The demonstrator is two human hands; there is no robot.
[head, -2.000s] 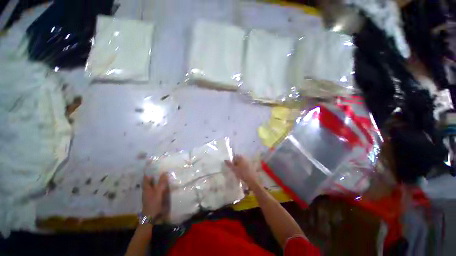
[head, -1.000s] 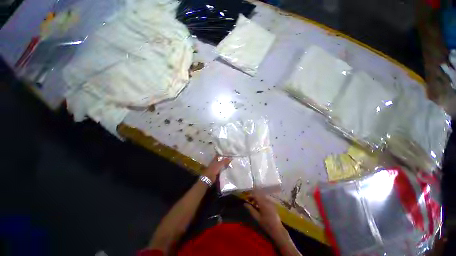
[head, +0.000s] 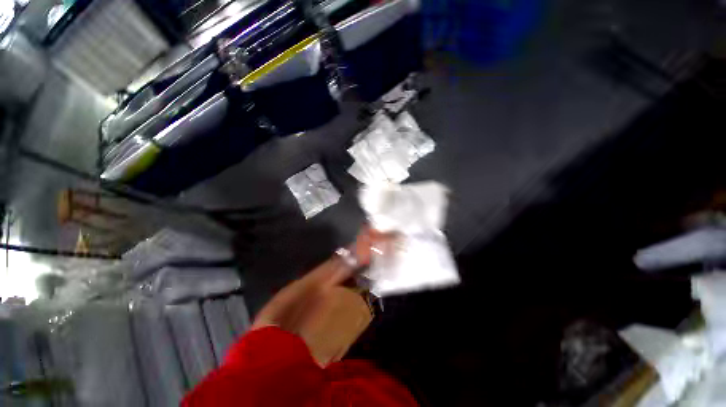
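Note:
My left hand (head: 370, 245), with a shiny band at the wrist, grips a bagged white folded garment (head: 415, 262) by its left edge. The garment is held up above the dark floor and is blurred. A tan shape lies just below my left wrist; I cannot tell if it is my right hand. Beyond the garment, a loose pile of white packs (head: 386, 151) lies low down, and a single white pack (head: 313, 191) lies to its left.
Racks or bins (head: 294, 79) with dark sides and plastic-covered contents stand at the upper left. Grey-white covered stacks (head: 179, 318) are at the lower left. A blue object (head: 485, 28) is at the top. White cloth (head: 688, 358) and a table edge (head: 637, 385) show at the lower right.
The view has turned away from the work table to the floor and racks. The bagged garment has been lifted off the table in my left hand.

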